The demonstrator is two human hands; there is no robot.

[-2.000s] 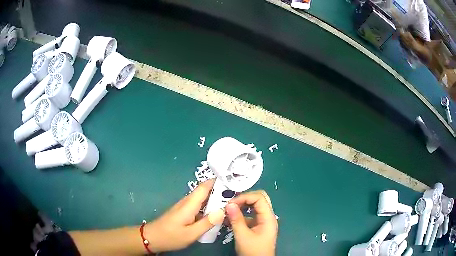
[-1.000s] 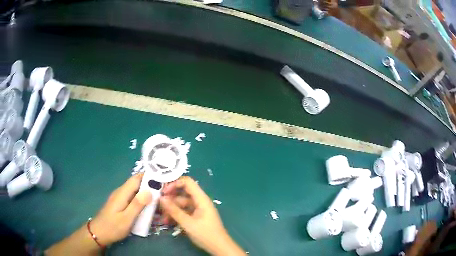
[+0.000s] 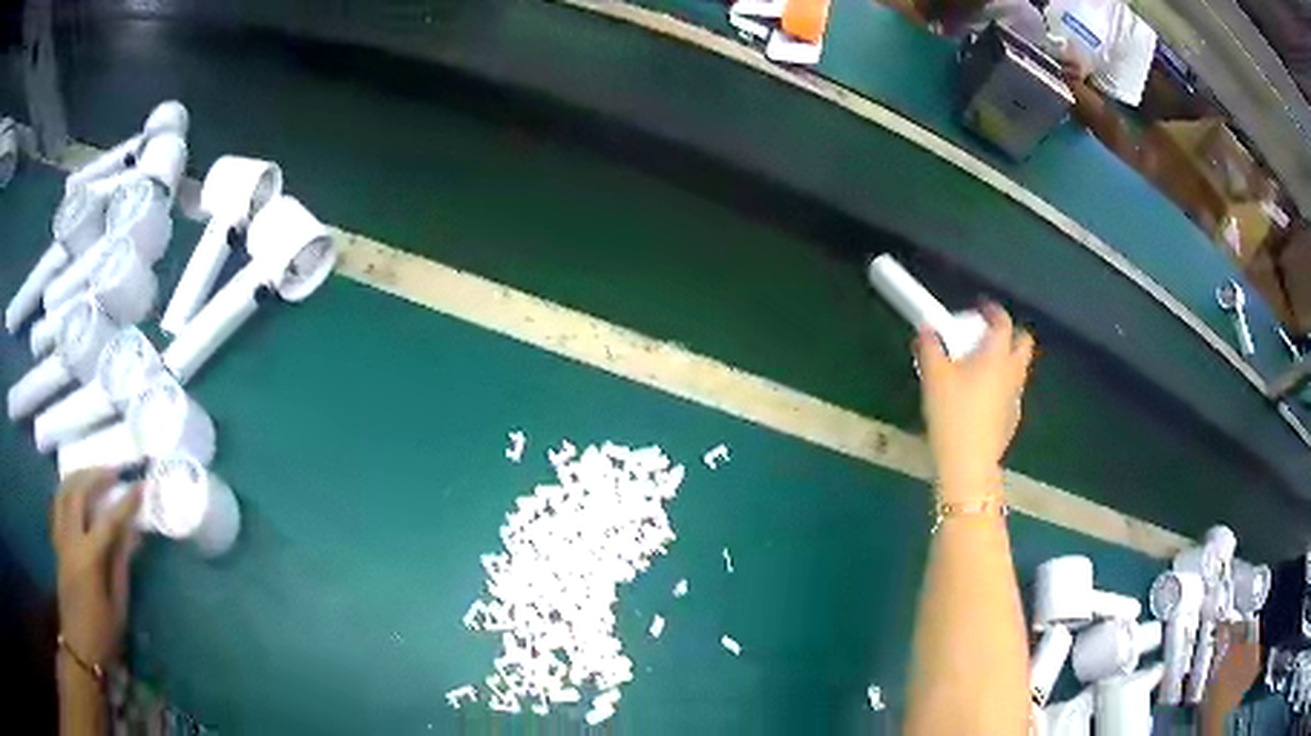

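Observation:
My left hand (image 3: 98,546), at the left edge, is closed around the handle of a white fan whose drum-like head (image 3: 213,515) points right, at the near end of the left group of fans (image 3: 132,360). My right hand (image 3: 975,381) reaches over the dark green belt and grips the head of another white fan; its handle (image 3: 909,292) points up and left. Its grille is hidden by the hand. A loose heap of tiny white clips (image 3: 575,561) lies uncovered on the green bench between my hands.
A worn cream strip (image 3: 647,362) divides the bench from the belt (image 3: 575,216). More white fans (image 3: 1107,647) lie at the lower right, where another person's hand (image 3: 1232,673) shows. A dark box (image 3: 1014,89) and cartons (image 3: 1201,166) stand on the far bench.
My hands have parted from over the clip heap. My left hand and a fan are now at the left group; my right hand has moved out to a fan on the belt.

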